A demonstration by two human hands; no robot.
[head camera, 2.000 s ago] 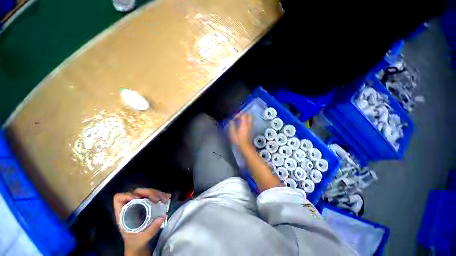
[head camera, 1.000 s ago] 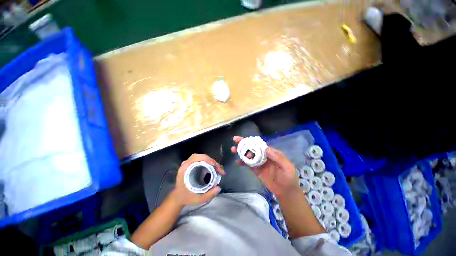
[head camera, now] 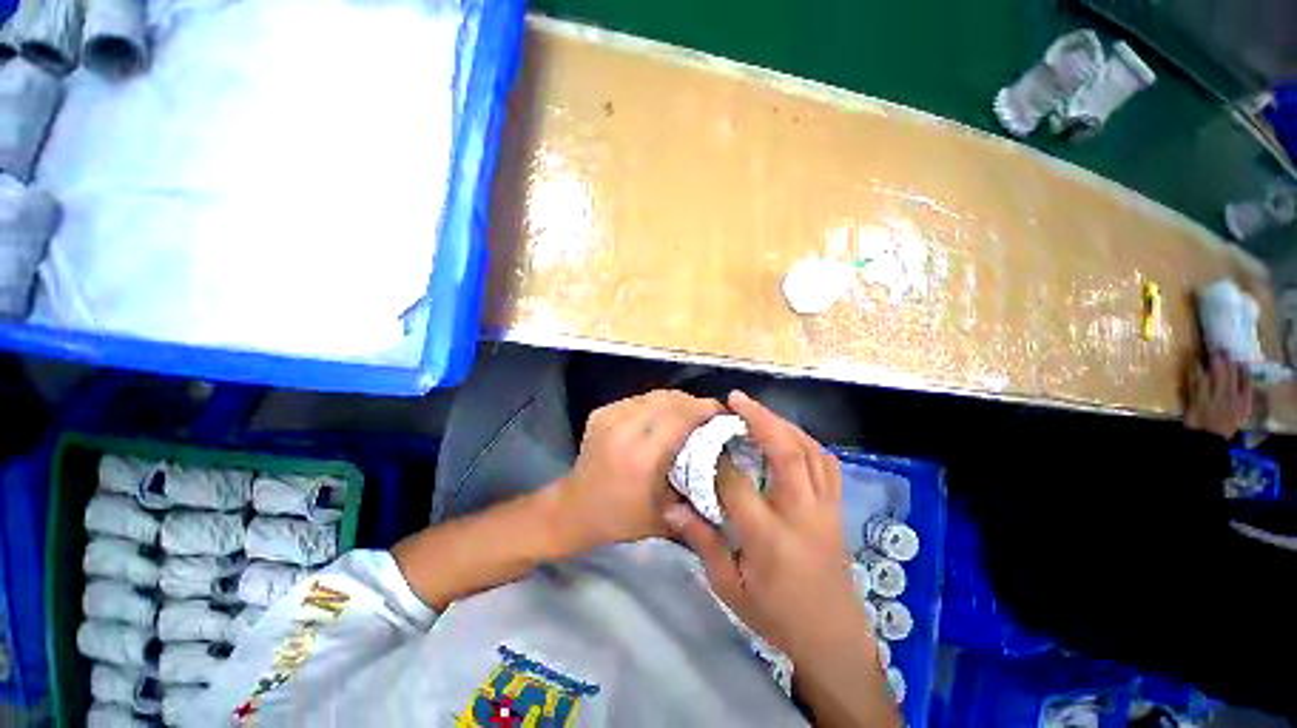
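My left hand [head camera: 633, 462] and my right hand [head camera: 782, 526] are together over my lap. Between them is a white ring-shaped end piece [head camera: 700, 467], its ribbed rim facing up. My right fingers are at its opening. The grey-white tube body is hidden behind my hands, so I cannot tell how far the ring sits on it. A small white glue bottle [head camera: 817, 286] with a thin green tip lies on the tan bench [head camera: 683, 185].
A blue tote [head camera: 470, 199] with white lining and grey tubes is at upper left. A green crate [head camera: 64, 569] of tubes is lower left. A ring bin [head camera: 927, 569] is at right. Tubes lie on the green conveyor [head camera: 882, 50]. A yellow item [head camera: 1149, 309] and another person's hand [head camera: 1218, 397] are at right.
The view has swung left. My hands, apart one second ago with the tube in my left and the ring in my right, are now together. The ring came from the bin side.
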